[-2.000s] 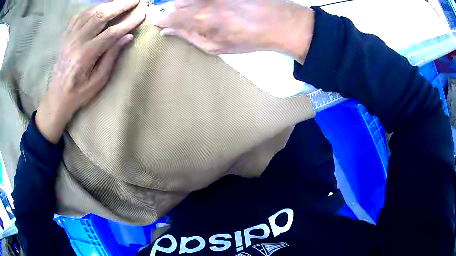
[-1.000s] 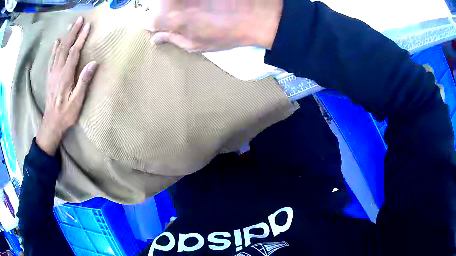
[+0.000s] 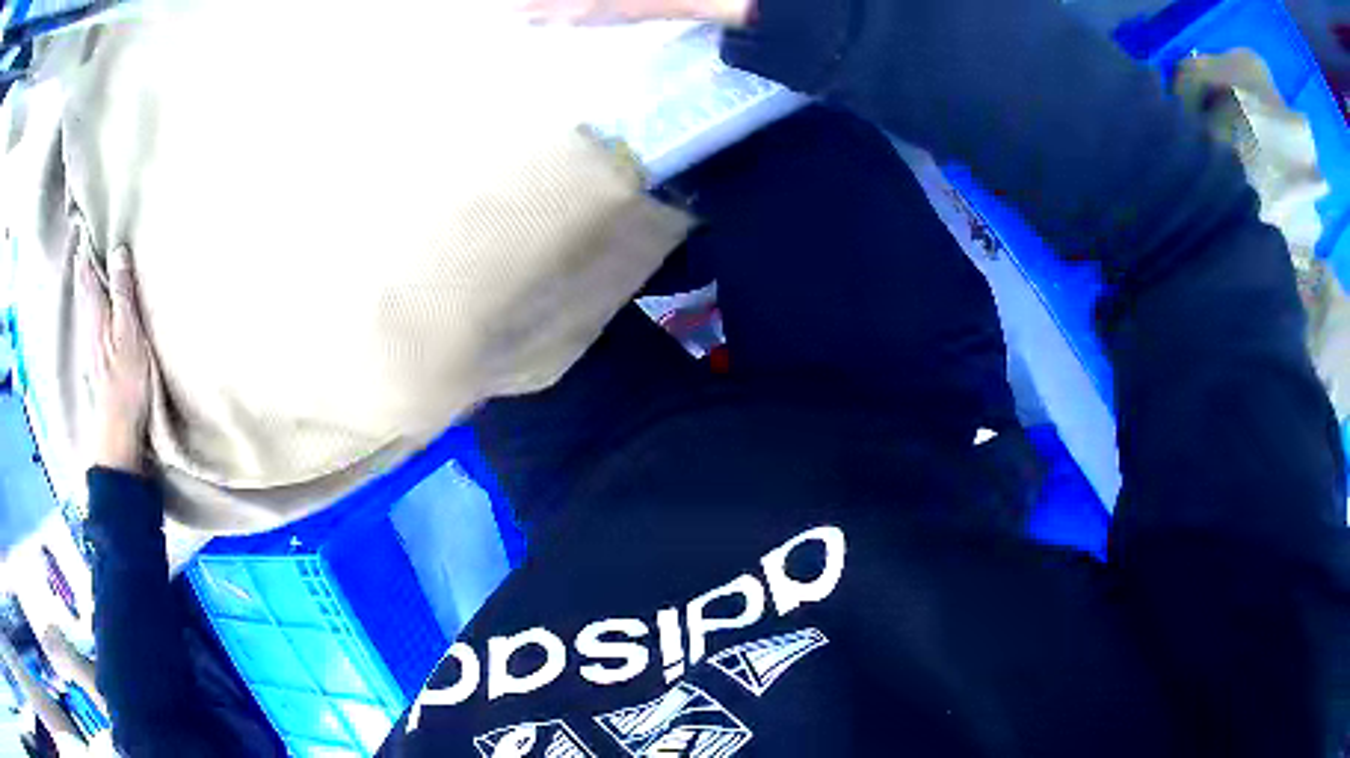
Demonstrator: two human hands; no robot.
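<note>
The large tan cloth point(image 3: 459, 311) lies over the table at the left and hangs over its near edge towards my lap. Its upper part is washed out to near white. My left hand point(image 3: 119, 356) rests on the cloth at the far left, fingers extended; whether it pinches a fold is not clear. My right hand point(image 3: 637, 9) is at the top edge, mostly cut off and overexposed, so its fingers and anything in them are hidden. No needle or presser foot can be made out.
A ruler strip point(image 3: 718, 111) runs along the table's near edge. A blue crate point(image 3: 304, 622) stands below left with a pale sheet point(image 3: 452, 541) in it. Another blue crate point(image 3: 1073, 511) is at the right. Crumpled tan cloth point(image 3: 1258, 141) lies at upper right.
The view has tilted down, brightening the cloth and pushing my right hand to the top edge. My left hand has moved outward to the cloth's left side. The upper right tan cloth now shows more.
</note>
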